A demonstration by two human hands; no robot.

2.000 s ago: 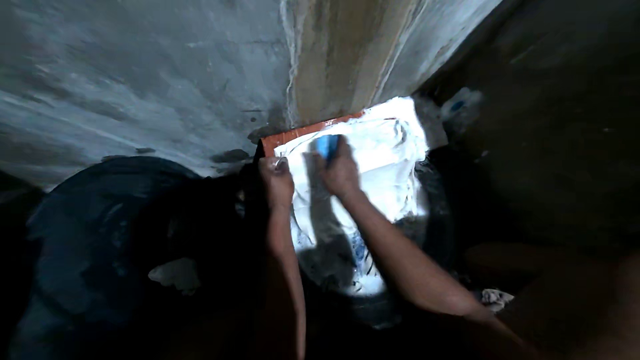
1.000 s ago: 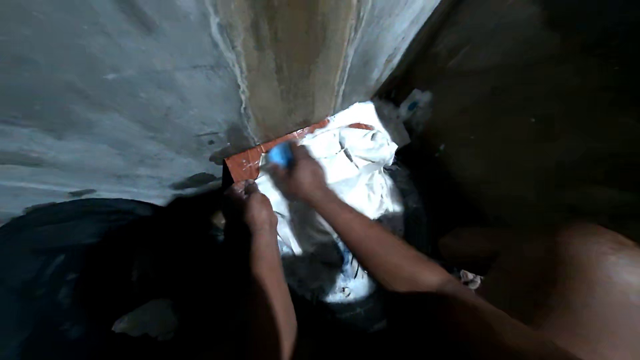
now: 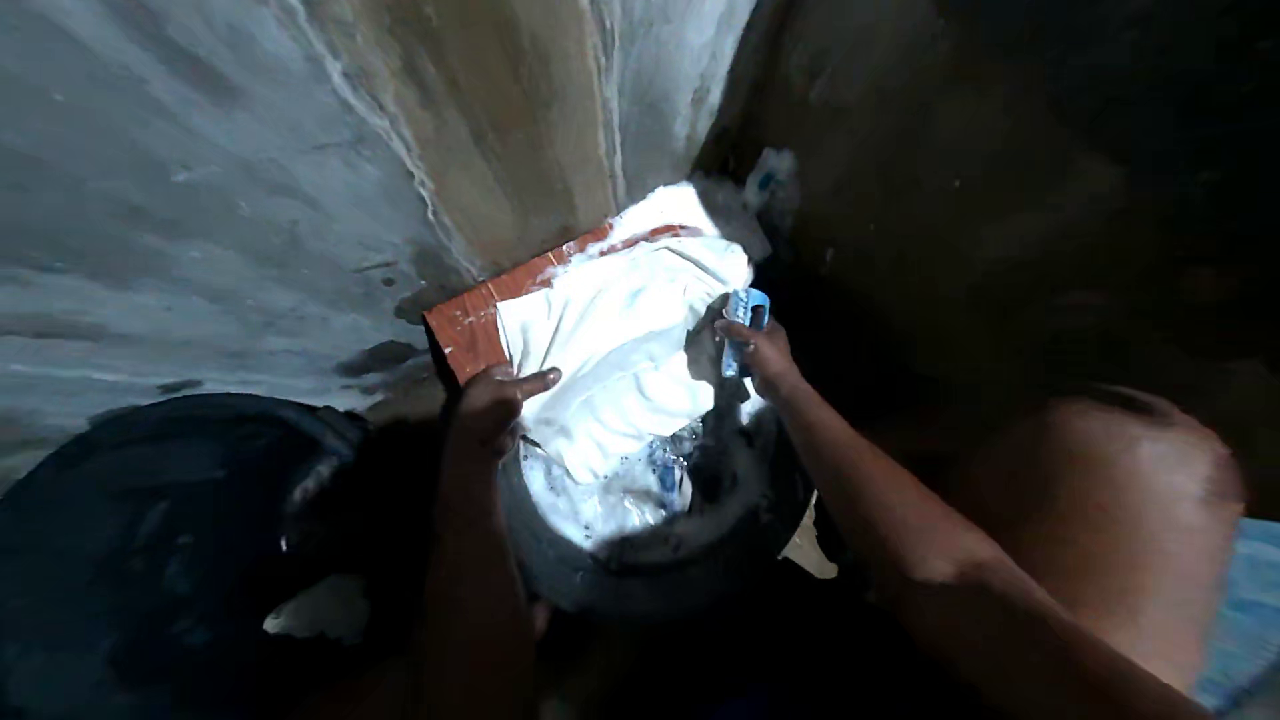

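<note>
A wet white cloth (image 3: 630, 340) lies spread over a reddish-brown board (image 3: 470, 325), which leans over a dark round tub (image 3: 640, 580). Its lower edge hangs toward soapy water (image 3: 590, 505) inside the tub. At the cloth's left edge my left hand (image 3: 500, 400) pinches the fabric, with the index finger stretched across it. My right hand (image 3: 762, 350) grips a blue scrubbing brush (image 3: 738, 330) by its handle at the cloth's right edge. The brush is on its side with its pale bristles facing left; whether they touch the cloth is unclear.
To the left stands a large dark round container (image 3: 180, 430). A stained concrete wall (image 3: 200, 200) rises behind the board. A crumpled clear plastic bag (image 3: 770, 180) lies beyond the board's right corner. My bare knee (image 3: 1110, 500) is at the right.
My right hand has moved with the blue brush from the upper left part of the cloth to its right edge. The cloth, bunched a second ago, is spread flatter.
</note>
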